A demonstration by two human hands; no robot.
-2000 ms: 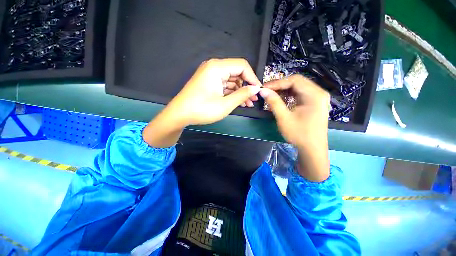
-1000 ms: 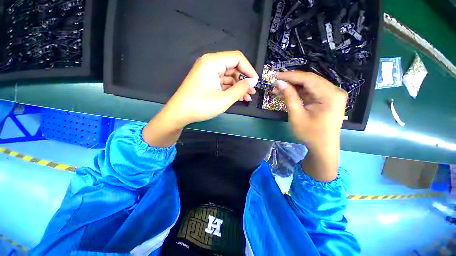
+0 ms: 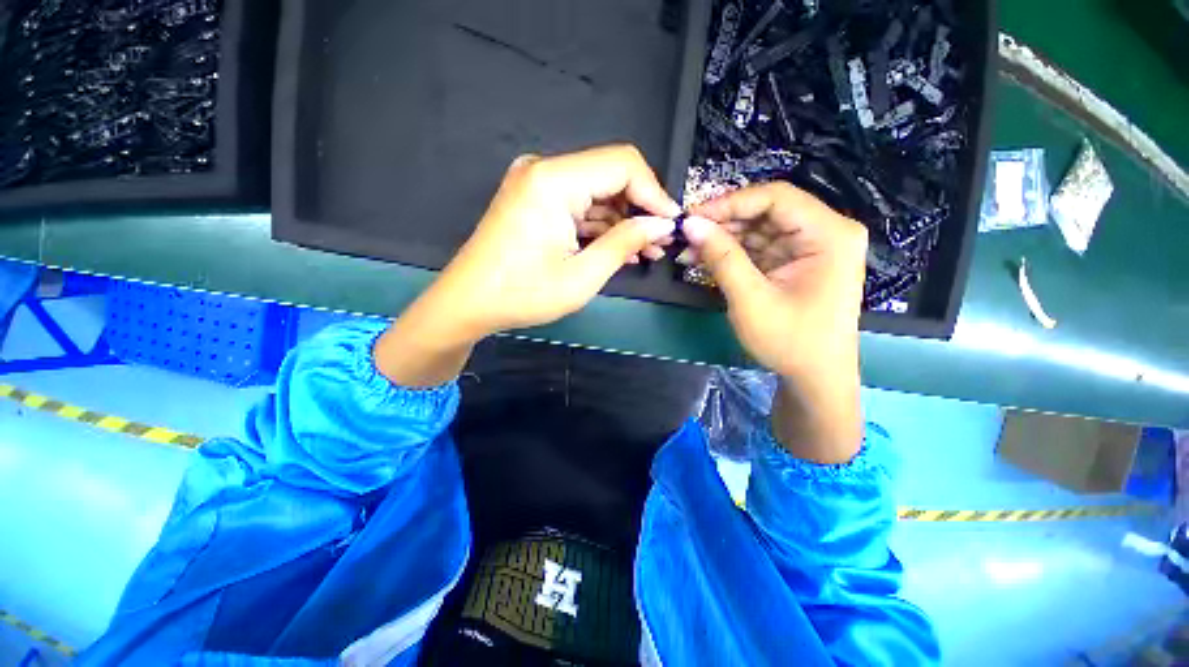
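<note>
My left hand (image 3: 561, 248) and my right hand (image 3: 789, 274) meet at the fingertips over the divider of the black parts tray (image 3: 293, 130). A small dark piece (image 3: 678, 227), likely a black plastic part, shows between the pinched fingertips of both hands. The fingers hide most of it, and I cannot tell if a metal piece is on it. Loose black plastic parts (image 3: 848, 91) fill the right compartment. Tiny gold-silver metal pieces (image 3: 698, 180) lie at its near-left corner, partly covered by my right hand.
A second parts tray (image 3: 241, 117) with dark shiny parts is at the far left. A clear bag (image 3: 1014, 192), a bag of small parts (image 3: 1081, 198) and a white strip (image 3: 1035, 295) lie on the green bench (image 3: 157, 241) at right. Crumpled clear film (image 3: 737, 407) is below the bench edge.
A second ago my right hand was apart from the left, over the metal pieces. It has moved left, and its fingertips now meet my left fingertips. My left hand has barely moved.
</note>
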